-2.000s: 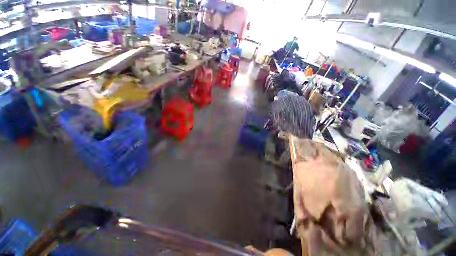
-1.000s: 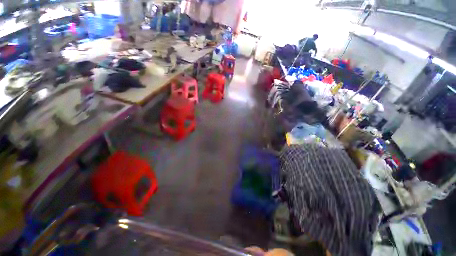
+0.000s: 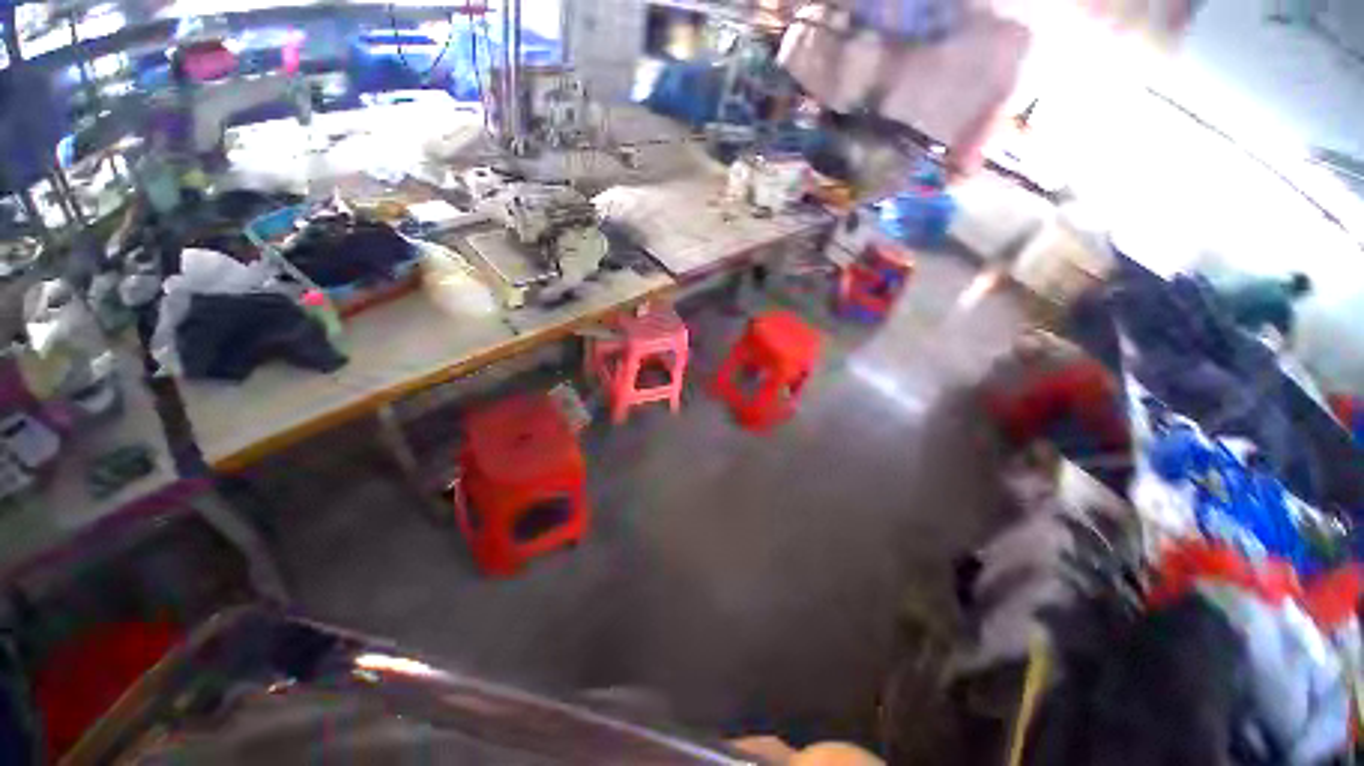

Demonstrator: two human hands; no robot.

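Note:
Neither of my hands can be made out. Nearest in front of me are a red plastic stool (image 3: 524, 476) and the long bench (image 3: 404, 347) behind it on the left. Dark cloth (image 3: 252, 332) lies on the bench beside white crumpled material. A blue tray (image 3: 352, 267) behind it holds dark cloth. A sewing machine (image 3: 554, 232) stands on the bench. A blurred shiny bar (image 3: 494, 715) crosses the bottom edge, with small tan blobs at its right end; I cannot tell what they are.
More stools, pink (image 3: 646, 359) and red (image 3: 770, 368), stand along the bench. Grey floor (image 3: 718, 554) runs between the bench and heaped garments (image 3: 1167, 659) on the right, dark, white, red and blue. A blurred person in green (image 3: 1260, 302) is at the far right.
The view has moved forward and turned left. The blue crate and the tan and striped cloths on the right have left the picture. The bench, machine and stools show closer.

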